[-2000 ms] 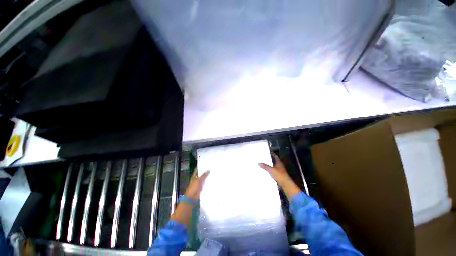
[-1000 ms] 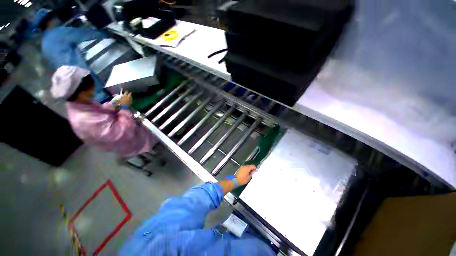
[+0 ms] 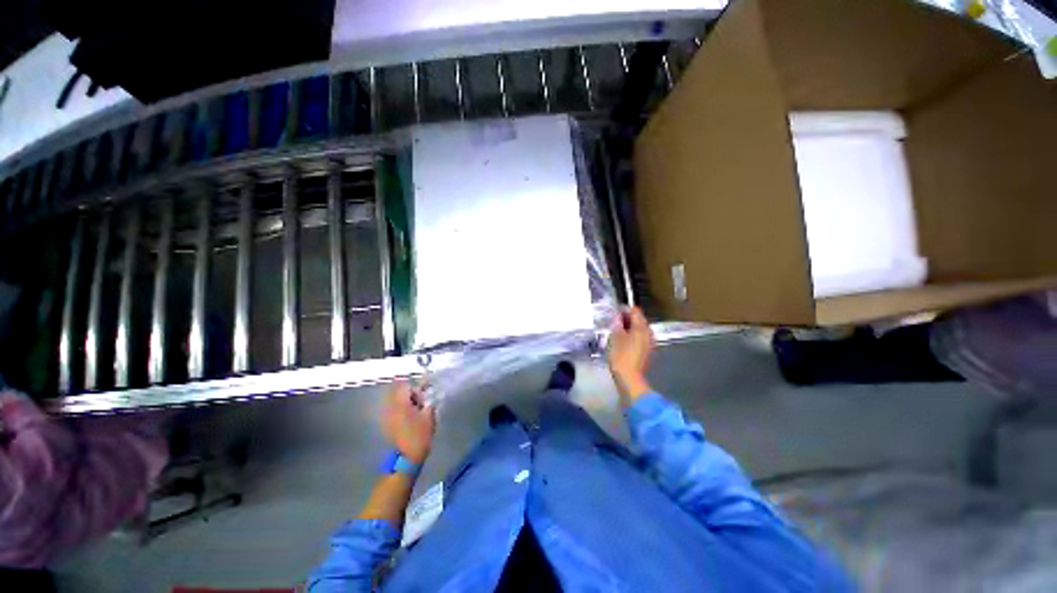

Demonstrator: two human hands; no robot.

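A flat silver-white unit [image 3: 498,232] lies on the roller conveyor in front of me. A clear wrinkled poly bag [image 3: 510,357] shows along its right side and hangs off its near edge over the rail. My left hand [image 3: 412,424] is at the left end of the bag's loose edge, slightly blurred, fingers closed on the film. My right hand [image 3: 629,344] pinches the bag's right end near the unit's near right corner. A green carrier board [image 3: 400,249] shows at the unit's left side.
An open brown carton [image 3: 724,191] with a white foam insert [image 3: 858,203] inside stands right of the unit. Conveyor rollers [image 3: 290,261] run left. A white bench [image 3: 487,26] with black foam [image 3: 220,41] is behind. Parts of other people show at the left [image 3: 81,487] and right [image 3: 1014,348] edges.
The view has turned from the left side down to the unit. My left hand has moved from the unit's side to the bag at the near edge. My right hand is now visible, holding the bag.
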